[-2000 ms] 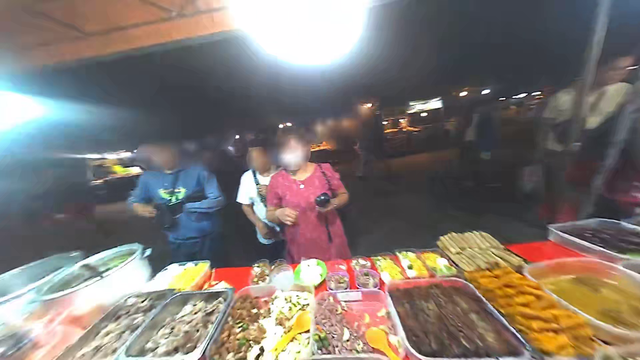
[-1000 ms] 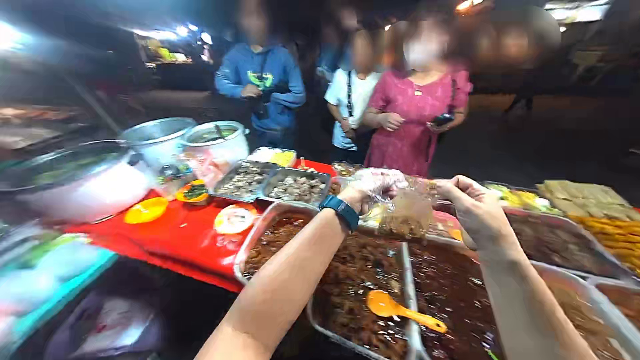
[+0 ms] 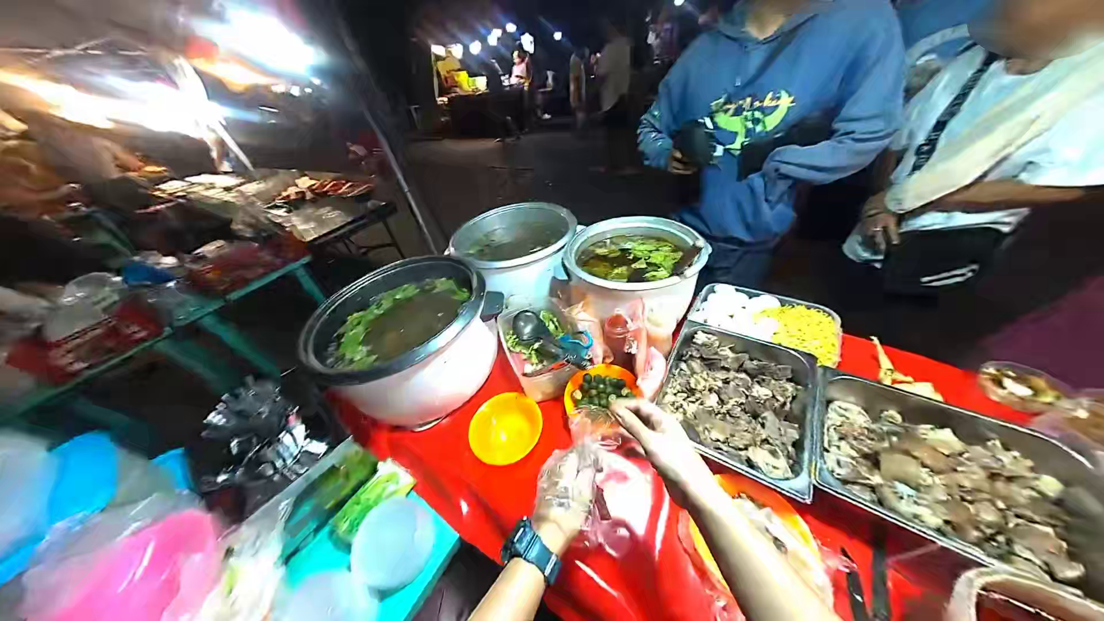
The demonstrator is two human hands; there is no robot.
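Note:
My left hand (image 3: 565,492), in a clear plastic glove and with a dark watch on its wrist, grips a clear plastic bag (image 3: 604,431) over the red tablecloth. Bare and reaching in from the right, my right hand (image 3: 651,427) has its fingertips at the edge of an orange bowl of small green citrus fruits (image 3: 599,388); whether it holds anything is unclear. An empty yellow bowl (image 3: 505,429) sits to the left. Behind the fruits stands a clear container of greens with a black ladle (image 3: 530,328).
Three big pots of soup, a near one (image 3: 397,405) and two behind, stand at the back left. Metal trays of chopped meat (image 3: 811,431) line the right. An orange plate (image 3: 733,487) lies under my right forearm. A person in a blue hoodie (image 3: 776,112) stands across the table.
The view has swung left toward the pots. My hands, over the trays of dark food a second ago, are now beside the bowl of green fruits.

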